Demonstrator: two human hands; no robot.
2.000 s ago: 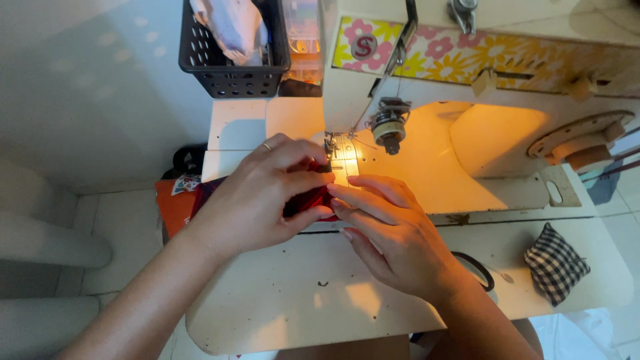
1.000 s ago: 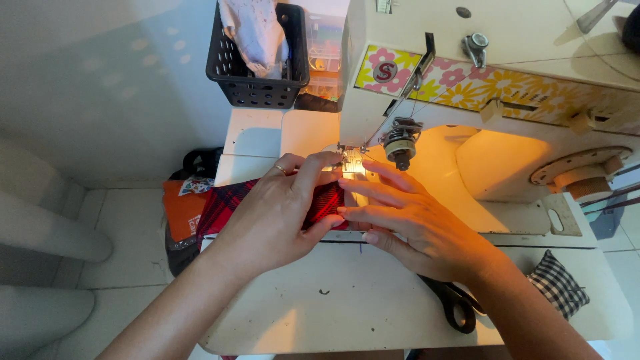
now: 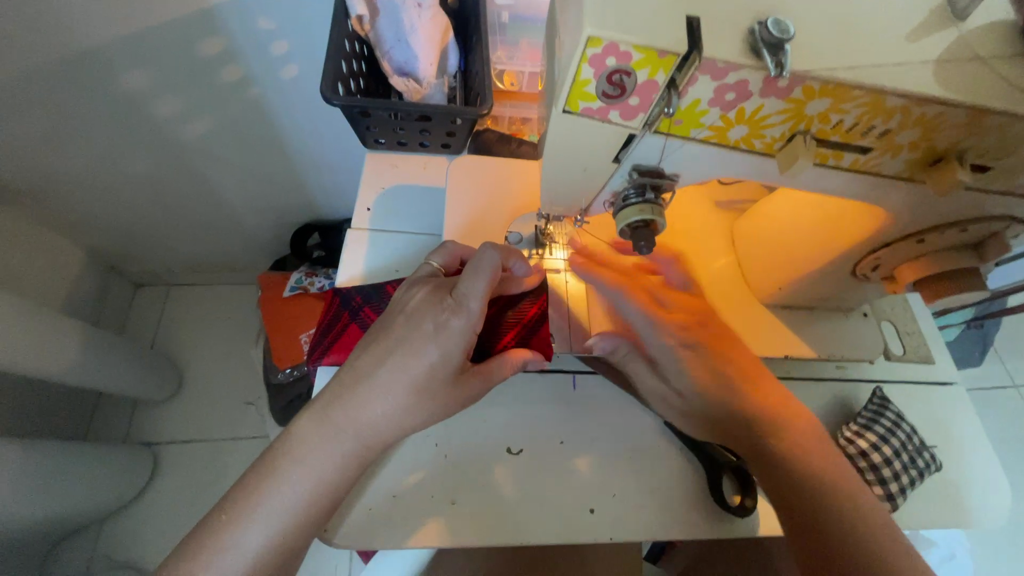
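Note:
My left hand [image 3: 456, 328] pinches a red and black plaid cloth [image 3: 524, 320] between thumb and fingers, in front of the presser foot [image 3: 548, 232] of a white sewing machine [image 3: 596, 160]. The cloth runs left under that hand and over the table's left side. Slightly blurred, my right hand [image 3: 656, 328] lies over the lit machine bed, right of the cloth, fingers spread and holding nothing that I can see. Scissors with black handles [image 3: 724, 480] lie partly under my right wrist.
A black-and-white checked pincushion [image 3: 890, 450] sits on the table [image 3: 480, 496] at right. Behind the bed stands a black plastic basket [image 3: 416, 128] with pale cloth in it, beside clear boxes. An orange bag [image 3: 288, 320] is left of the table. The machine's thread tension dial [image 3: 640, 212] juts over the bed.
My right hand has come off the cloth, and a gap shows between them. More of the scissors shows than two seconds ago. The view has shifted.

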